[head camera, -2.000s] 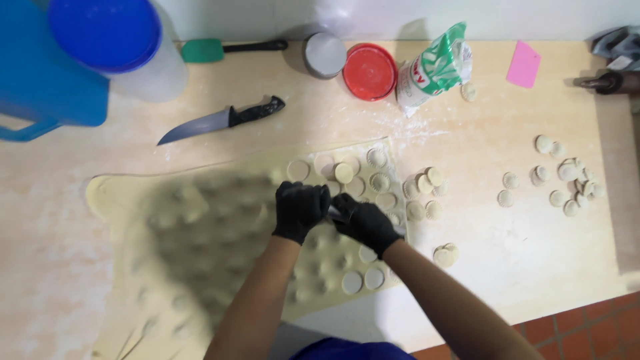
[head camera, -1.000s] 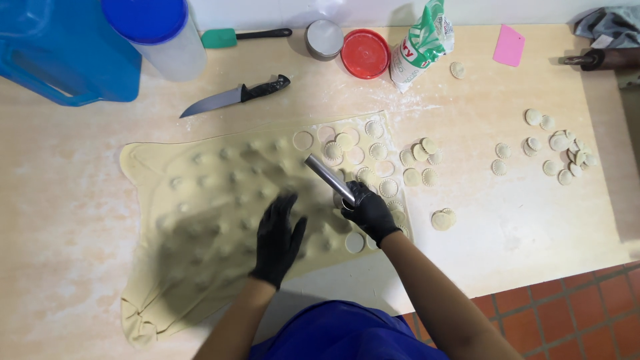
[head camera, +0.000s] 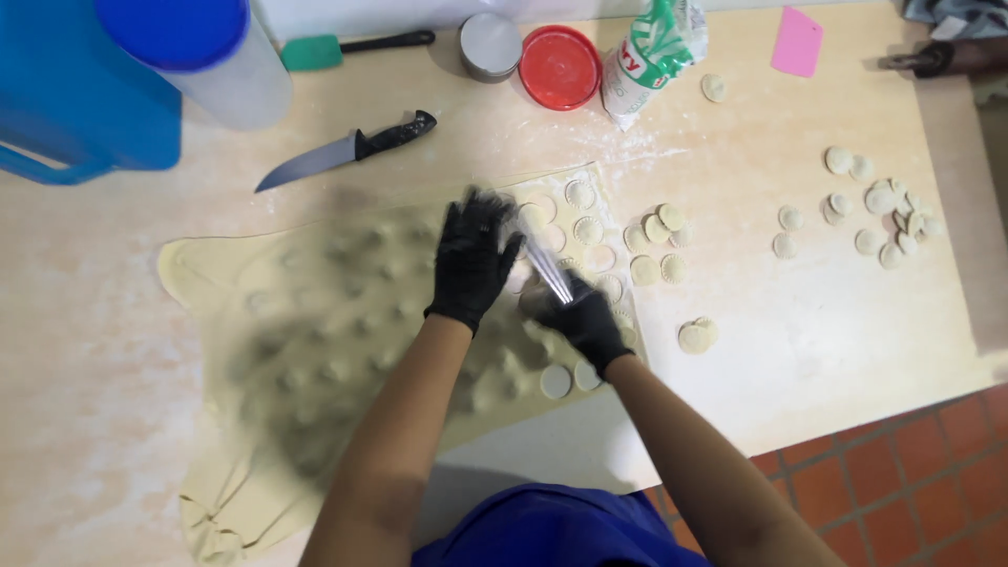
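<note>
A large dough sheet (head camera: 339, 307) with rows of filled bumps lies on the table, round holes cut along its right part. My right hand (head camera: 579, 315), in a black glove, grips a shiny metal tube (head camera: 547, 264), blurred by motion, over the cut part. My left hand (head camera: 476, 256), also gloved, is just left of the tube's upper end, palm down with fingers apart; whether it touches the tube or the dough is unclear. Small round filled dough pieces (head camera: 656, 228) lie right of the sheet, and several more (head camera: 898, 213) are farther right.
A knife (head camera: 346, 153) lies behind the sheet. Along the back stand a blue jug (head camera: 87, 102), a lidded plastic container (head camera: 228, 87), a green spatula (head camera: 315, 53), a round tin (head camera: 490, 47), a red lid (head camera: 560, 67) and a flour bag (head camera: 650, 59). A pink scraper (head camera: 797, 42) and rolling pin (head camera: 945, 59) are at right.
My left hand has moved from low over the middle of the dough, toward the back and right, beside the metal tube. My right hand still holds the tube.
</note>
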